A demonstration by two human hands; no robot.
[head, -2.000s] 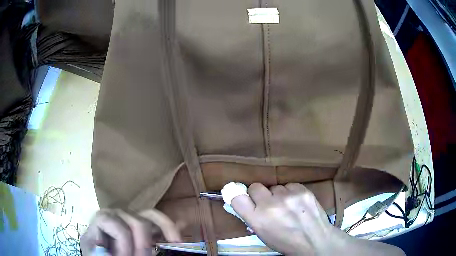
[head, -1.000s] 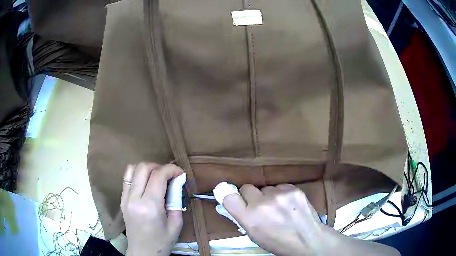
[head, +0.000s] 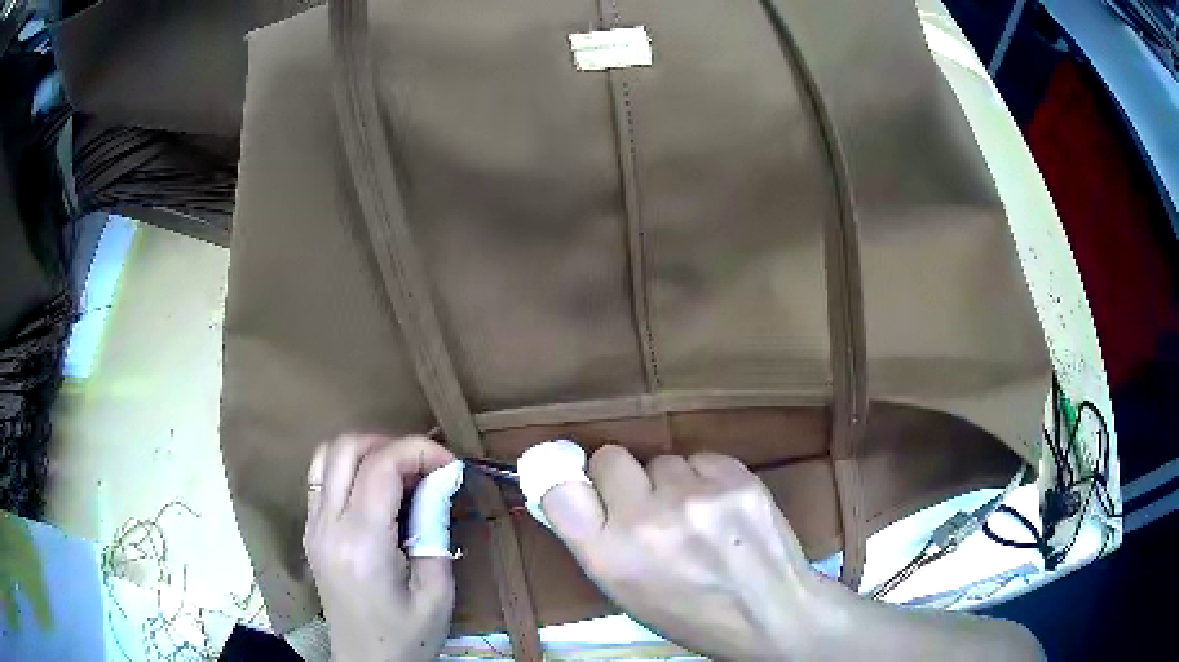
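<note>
A brown tote bag (head: 517, 259) lies flat with its opening toward me. A pale label (head: 610, 48) sits near the top of its centre seam (head: 631, 194). Two long straps (head: 388, 259) run down over the opening. My right hand (head: 685, 530), with a white-covered thumb, is closed on thread snips (head: 491, 467); only the thin blades show, at the left strap by the top edge. My left hand (head: 382, 537), also with a white-covered finger, is at the left end of the opening, fingertips at the blade tip. It seems to pinch the bag edge there.
Tangled thread clippings (head: 155, 569) lie on the pale table (head: 168, 336) at left. Dark brown bags with bunched straps (head: 142, 168) are at upper left. Black cord (head: 1067, 498) and a metal-ended piece (head: 957, 528) lie at lower right. White sheets (head: 931, 543) show beneath the bag.
Over two seconds my left hand came up to the left strap, where it was low and blurred. The bag shifted slightly left. My right hand and the snips moved slightly left and up.
</note>
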